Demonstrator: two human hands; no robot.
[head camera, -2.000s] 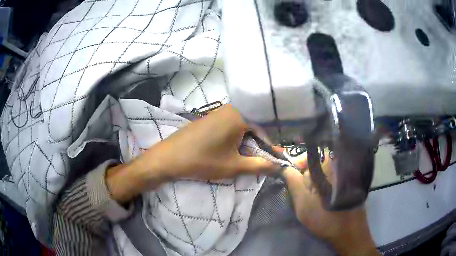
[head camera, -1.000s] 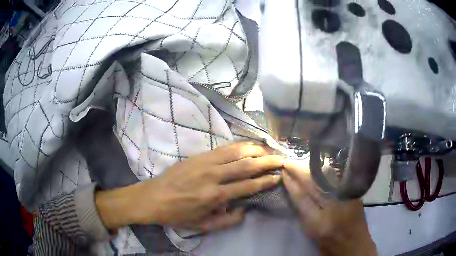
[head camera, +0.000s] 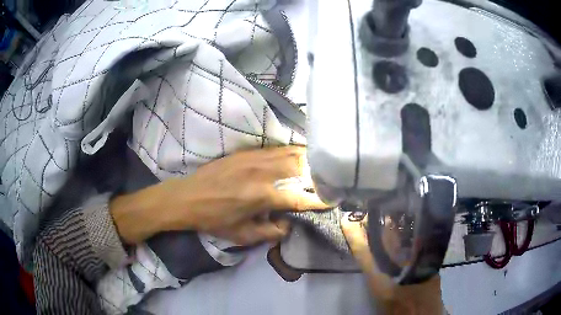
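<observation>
The white quilted panel (head camera: 190, 117) with dark diamond stitching is bunched at left and runs toward the machine. A dark toothed zipper tape (head camera: 280, 101) follows its edge. My left hand (head camera: 227, 191) lies over the panel, fingers bent around fabric, fingertips close to the sewing head. A plain dark grey piece (head camera: 323, 227) lies below those fingers, at the needle area. My right hand (head camera: 393, 292) comes up from the bottom, right of the grey piece; the curved metal guard (head camera: 430, 227) hides much of it, including its fingertips. The presser foot and needle are mostly hidden.
The white sewing machine head (head camera: 381, 123) fills the upper right. Red scissor-like handles (head camera: 510, 246) show under it at right. A pale machine bed (head camera: 320, 258) with a dark rounded corner sits in the white table (head camera: 504, 286). A striped sleeve covers my left forearm.
The machine head appears lower in view. My left hand has gone from laid flat to more bent fingers. The grey fabric has shifted, uncovering the bed's rounded corner. My right hand is more hidden.
</observation>
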